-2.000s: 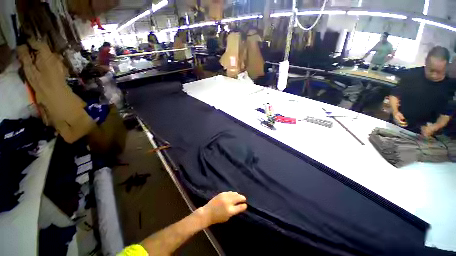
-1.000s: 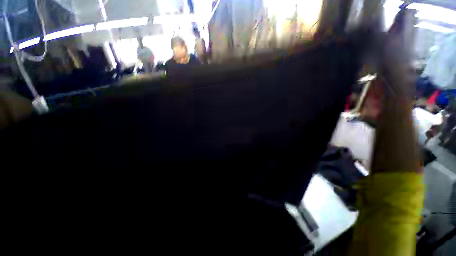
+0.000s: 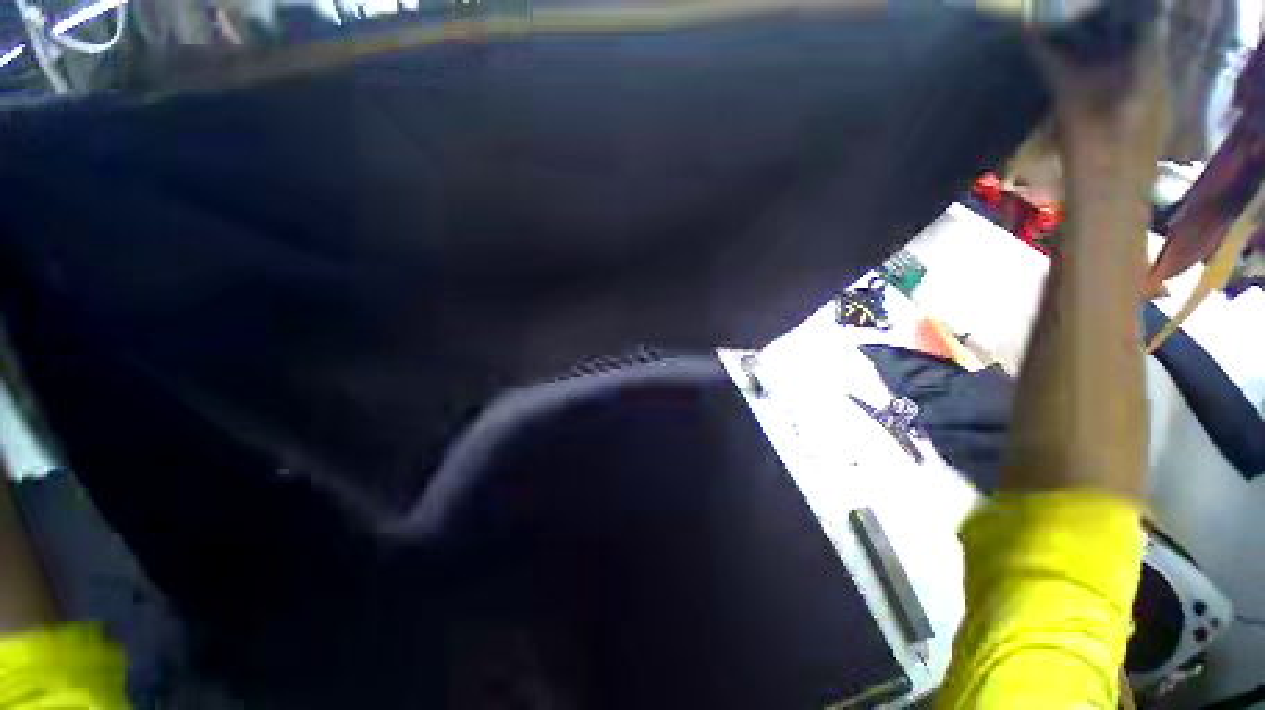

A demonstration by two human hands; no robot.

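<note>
A wide dark cloth [image 3: 555, 208] is lifted and spread in the air across the view, its upper edge near the top of the picture. My right hand [image 3: 1096, 49] is raised at the top right and is shut on the cloth's corner; it is blurred. My left forearm shows at the left edge, but the left hand is out of the picture. Below the raised cloth lies the dark lay [image 3: 638, 555], with a straight right end. A pale curved fold runs between the two.
A grey metal bar [image 3: 891, 574] lies on the white tabletop [image 3: 819, 479] beside the lay's end. Open shears [image 3: 895, 419], scrap cloth [image 3: 957, 402] and a small dark item [image 3: 863, 302] lie farther right. A floor fan [image 3: 1179, 610] stands at lower right.
The view has tilted down. The raised cloth is spread higher, and the lay, metal bar and shears now show below and beside it. My left hand has left the picture.
</note>
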